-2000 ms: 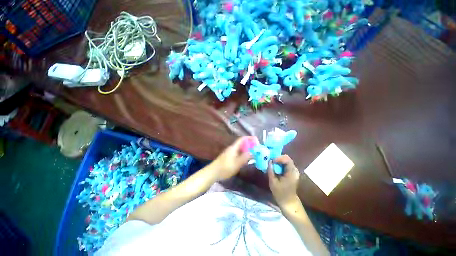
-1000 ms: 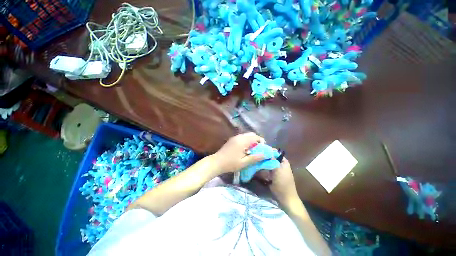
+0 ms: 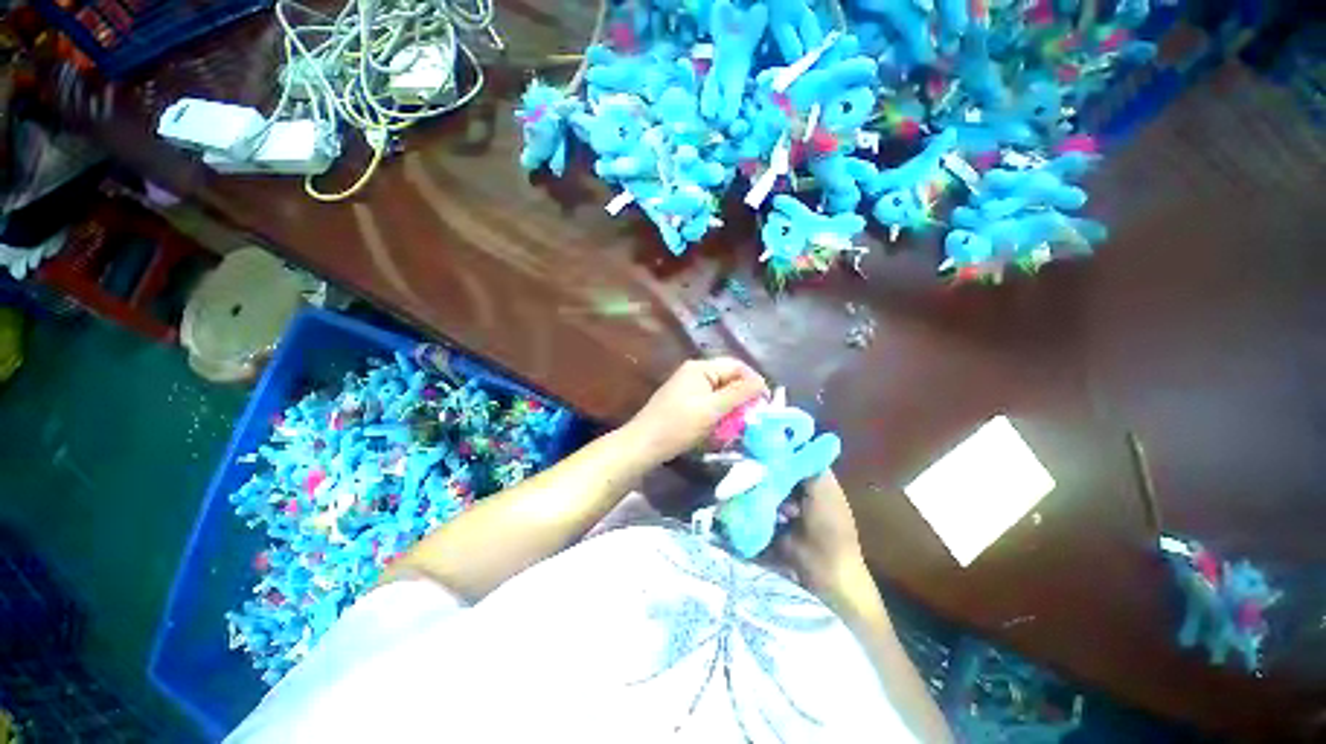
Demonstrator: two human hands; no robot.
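A light blue plush toy (image 3: pixel 774 472) with a pink tuft is held in front of me, just beyond my white shirt. My left hand (image 3: pixel 698 410) pinches the toy at its pink tuft. My right hand (image 3: pixel 823 535) is behind and beside the toy's body, partly hidden by it; its fingers are mostly out of sight. A white label flap shows on the toy. No tool can be made out in my right hand. Small dark bits (image 3: pixel 723 302) lie on the brown sheeting beyond the hands.
A heap of blue toys (image 3: pixel 814 116) lies at the far side. A white pad (image 3: pixel 980 490), a thin stick (image 3: pixel 1144 483) and a set-aside toy (image 3: pixel 1229 608) are at right. A blue tub (image 3: pixel 189 581) of toys stands at left. A power strip (image 3: pixel 247 138) and coiled cord (image 3: pixel 381 73) are upper left.
The toy has been turned in the hands, so its head and eye show again. The dark tip seen at my right hand is out of sight. The view has shifted slightly.
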